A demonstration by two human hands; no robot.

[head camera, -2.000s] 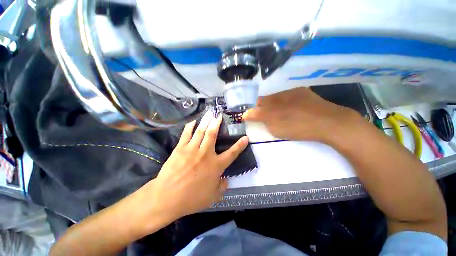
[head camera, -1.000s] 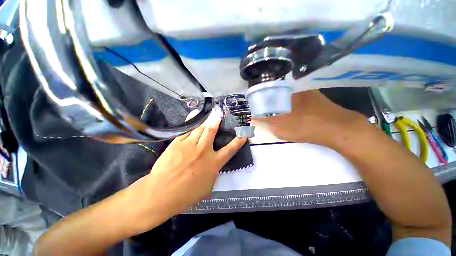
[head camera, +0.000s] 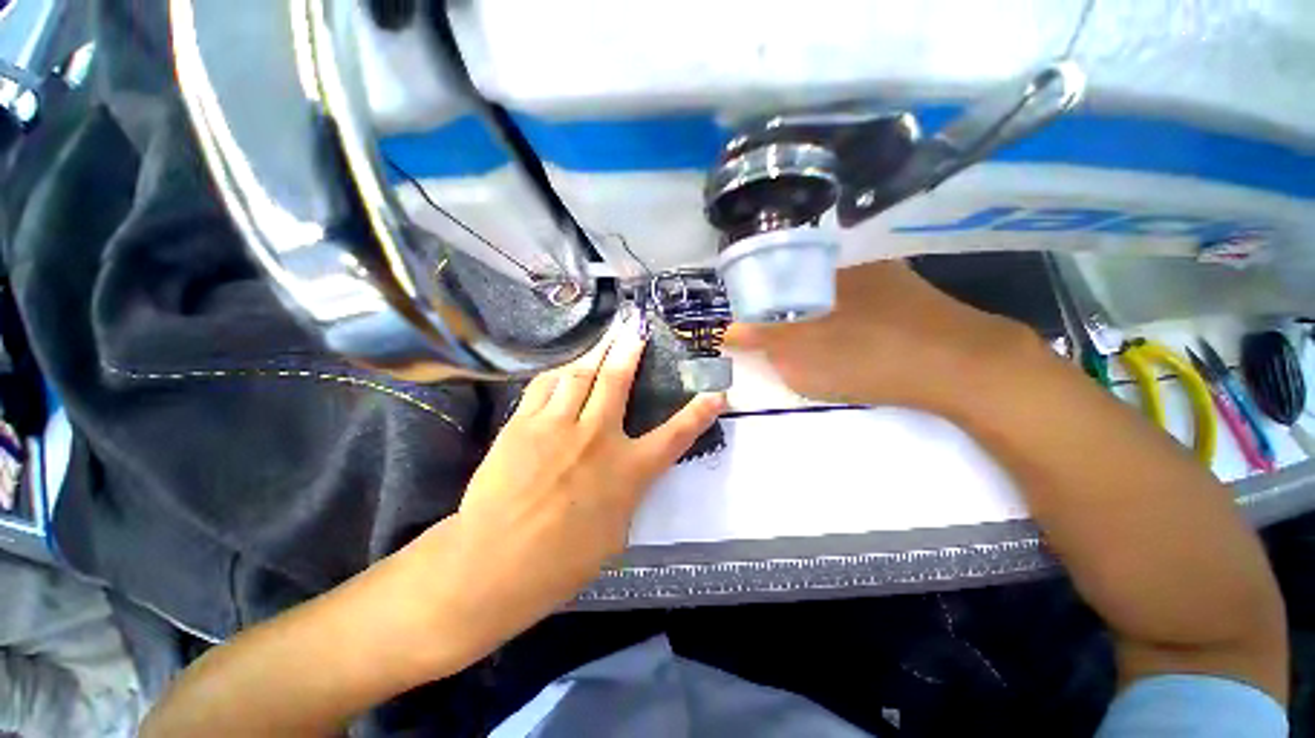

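Dark charcoal cloth [head camera: 289, 433] with a yellowish stitch line lies bunched left of the needle area. A narrow dark end with a jagged edge [head camera: 702, 441] shows beside my left hand. My left hand [head camera: 563, 440] lies flat on the cloth, fingers spread, fingertips by the presser foot area. My right hand [head camera: 822, 346] is at the right of the needle area, its fingers partly hidden behind the tension knob [head camera: 779, 274]. The white sewing machine [head camera: 606, 144] with a blue stripe spans the top. The needle itself is hidden.
A shiny metal guard [head camera: 310, 216] looms at upper left. On the white table [head camera: 851, 469], at right, lie yellow-handled scissors [head camera: 1185, 397], thin pink and blue tools [head camera: 1237, 411] and a black oval object [head camera: 1275, 375]. A ruler-marked grey strip [head camera: 822, 565] runs along the front edge.
The jagged cloth end has moved up toward the needle area, and less of it shows below my left hand. Both hands stay nearly in place. The camera view has shifted slightly.
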